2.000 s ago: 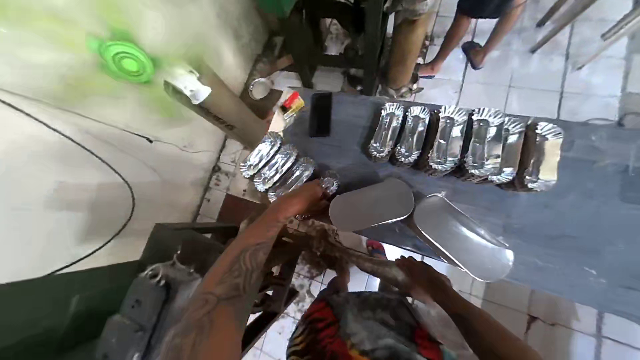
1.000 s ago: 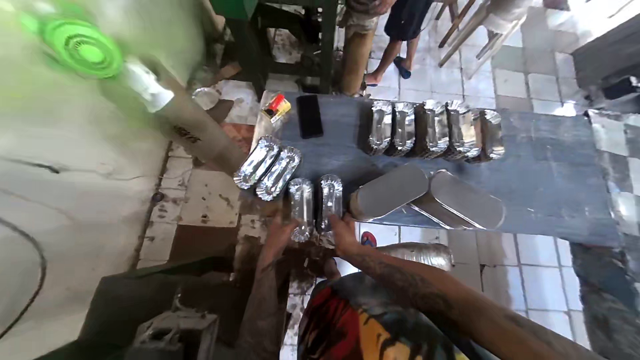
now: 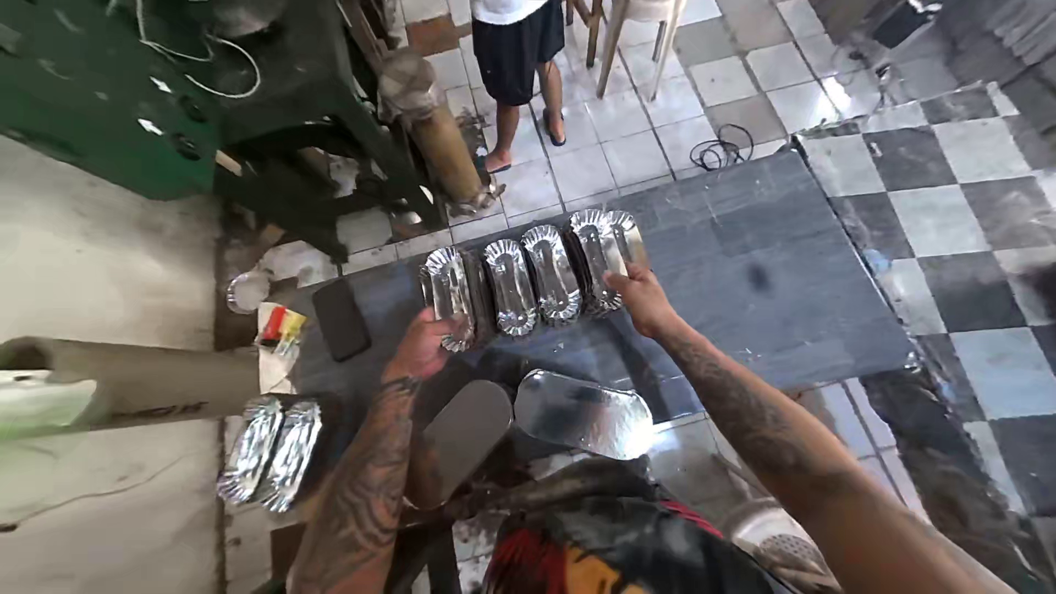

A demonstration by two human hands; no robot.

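Note:
Several stacks of long foil trays with crimped rims stand side by side on the grey table. My left hand (image 3: 421,345) is at the near end of the leftmost stack (image 3: 450,297), its thumb over the rim. My right hand (image 3: 642,299) has its fingers on the rightmost foil trays (image 3: 596,247). Between the hands are two more stacks, one with a foil tray (image 3: 510,285) on top and the other with a foil tray (image 3: 551,272). Nearer my body lie stacked flat oval lids, one grey lid (image 3: 470,429) and one shiny lid (image 3: 582,412).
Two foil tray stacks (image 3: 268,454) lie at the lower left. A black phone (image 3: 341,319) and a red and yellow packet (image 3: 280,328) are on the table's left end. A large cardboard tube (image 3: 181,384) adjoins that end. Across the table a person (image 3: 516,66) stands near a plastic stool (image 3: 639,33).
Both hands have moved from the foil trays at the table's left near edge to the row at its far side. The view has shifted strongly.

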